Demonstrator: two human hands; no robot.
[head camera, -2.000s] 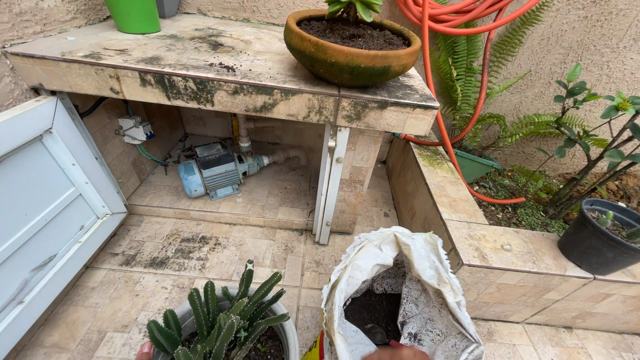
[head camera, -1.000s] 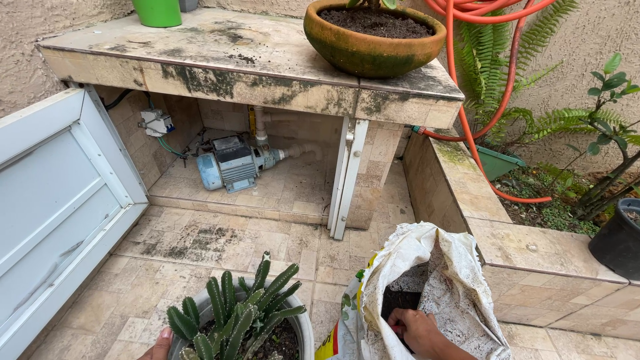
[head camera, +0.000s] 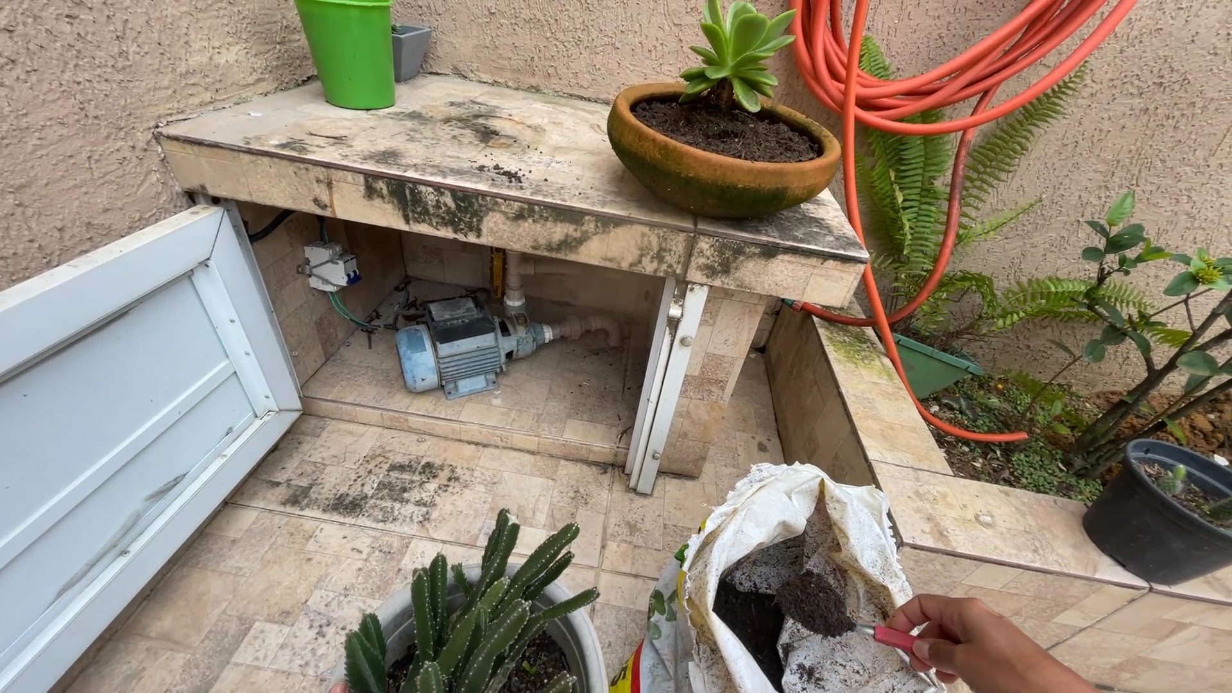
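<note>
My right hand (head camera: 953, 637) grips the pink-red handle of a small garden trowel (head camera: 890, 635), whose blade is heaped with dark soil (head camera: 813, 603). The loaded blade is over the mouth of an open white plastic sack (head camera: 760, 510) that holds more dark soil. Left of the sack, a columnar cactus (head camera: 481, 621) grows in a round light-gray pot (head camera: 589, 635). Only a fingertip of my left hand (head camera: 339, 687) shows, at the left side of that pot by the bottom edge; the rest is out of view.
A tiled bench (head camera: 539, 207) bears a clay bowl (head camera: 717, 183) with a succulent and a green bucket (head camera: 348, 53). Beneath it sits an electric water pump (head camera: 462, 346). A white metal door (head camera: 115, 414) stands open at left. Right are a tiled planter wall (head camera: 962, 510), black pot (head camera: 1160, 525) and orange hose (head camera: 962, 96).
My right hand has come up and to the right out of the sack, and the trowel with soil on it now shows. The left hand shows less than before.
</note>
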